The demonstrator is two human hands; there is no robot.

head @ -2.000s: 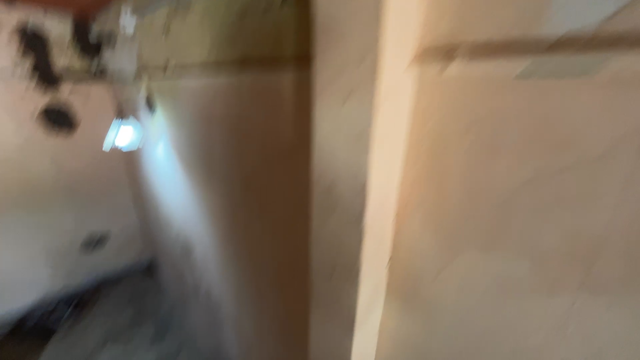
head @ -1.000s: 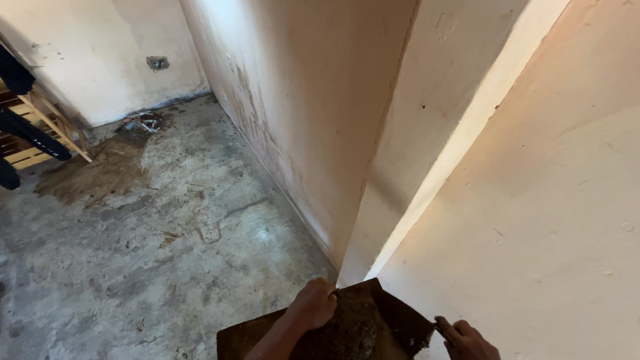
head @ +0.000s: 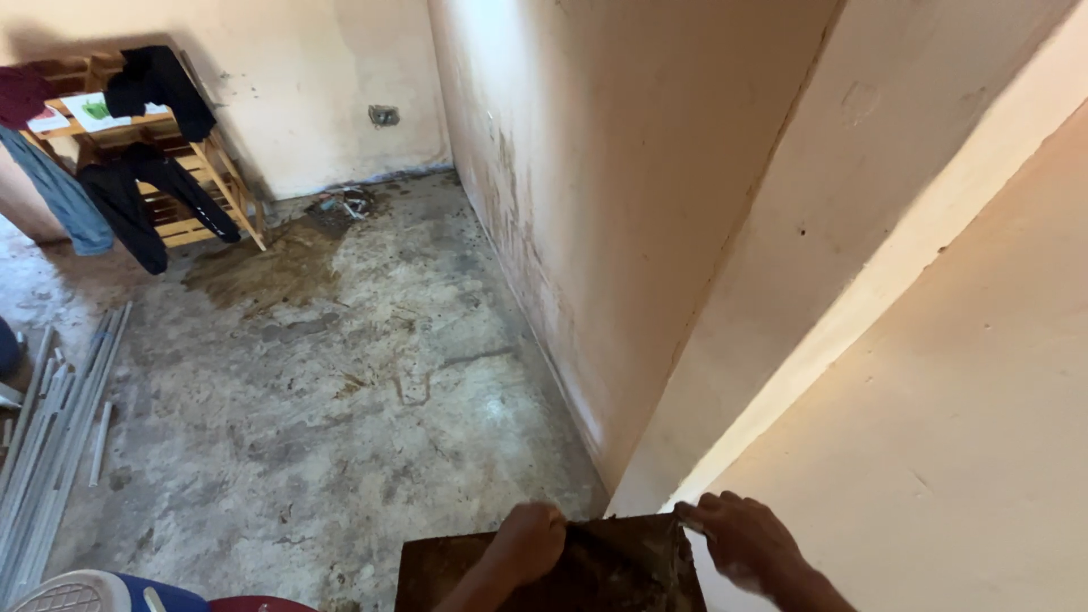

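A dark brown, dirty panel or box (head: 450,565) rises from the bottom edge of the head view, beside the foot of the wall corner. My left hand (head: 529,544) is closed in a fist at its upper edge, with the arm crossing its front. At the panel's right corner, my right hand (head: 741,537) has curled fingers touching or nearly touching it. Whether a small object sits between those fingers is unclear. The panel's lower part lies outside the view.
A plastered wall with a projecting corner (head: 739,340) stands close on the right. Pale pipes (head: 76,425) lie on the concrete floor (head: 323,459) at left. A wooden slatted rack (head: 225,183) with clothes stands farther back, near dark debris (head: 344,204). A blue container (head: 161,593) is at lower left.
The view has swung from the walls down to the floor. Both hands and the brown panel show one second ago too, and now sit lower in the view.
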